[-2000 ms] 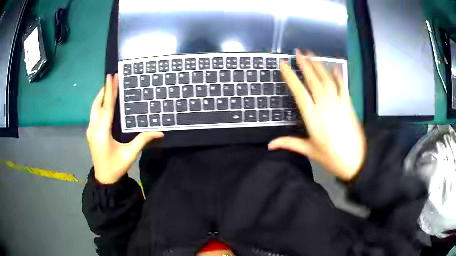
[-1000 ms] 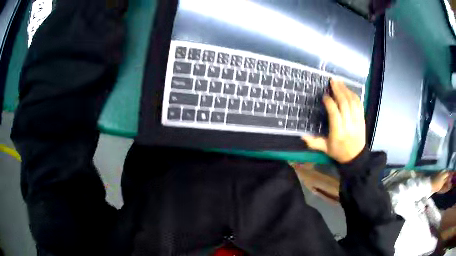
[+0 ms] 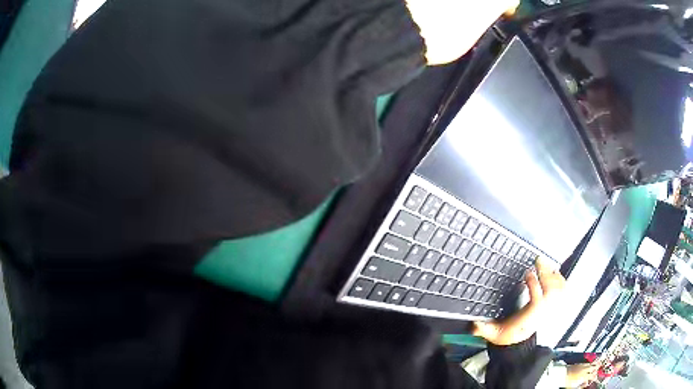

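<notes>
A dual-screen laptop stands open and tilted in the view. Its keyboard [image 3: 448, 258] has dark keys in a pale frame. The glossy second screen [image 3: 511, 152] shows a bright white reflection. The main display [image 3: 646, 99] is dark and reflective at the upper right. A black mat [image 3: 342, 235] lies under the laptop. My right hand [image 3: 530, 304] rests over the touchpad area at the keyboard's right end, fingers apart. My left hand [image 3: 460, 26] is overexposed near the display's left side, its fingers unclear at the top edge. My left sleeve covers much of the left side.
The green bench [image 3: 251, 266] shows below my left arm. A silver-grey slab [image 3: 596, 262] lies beyond my right hand. Another person's hand [image 3: 581, 374] is at the lower right, near a small red thing. Dark and pale items fill the far right.
The view has turned and swung right, bringing the main display into sight. My left hand has left the laptop's left side and reached up to the display. My right hand remains at the keyboard's right end.
</notes>
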